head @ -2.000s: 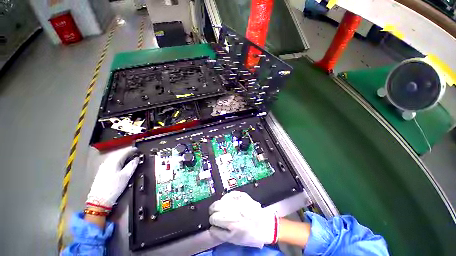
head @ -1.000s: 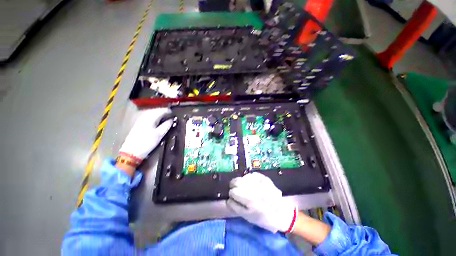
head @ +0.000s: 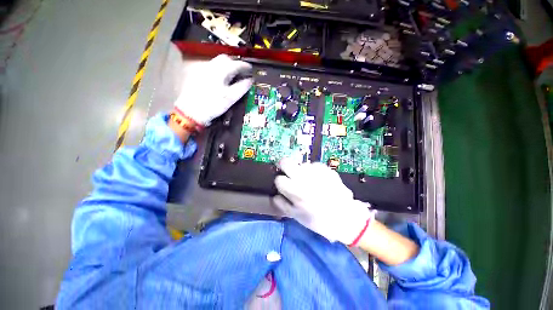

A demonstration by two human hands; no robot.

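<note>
The black carrier lies in front of me with two green circuit boards side by side in it, the left board and the right board. Each board has large black cylinders near its back edge. My left hand, in a white glove, holds the carrier's back left corner. My right hand, also gloved, is over the carrier's front part. Its fingertips touch down by the left board's front right corner. Its fingers are bent, and what is under them is hidden.
Behind the carrier is a red-edged bin row holding white pieces, black and yellow pieces, and grey flat bits. A studded black plate leans at the back right. A green conveyor runs along the right.
The view has tilted down and closer. My left hand stays at the carrier's corner. My right hand has moved slightly forward, its fingertips now at the left board's front right corner.
</note>
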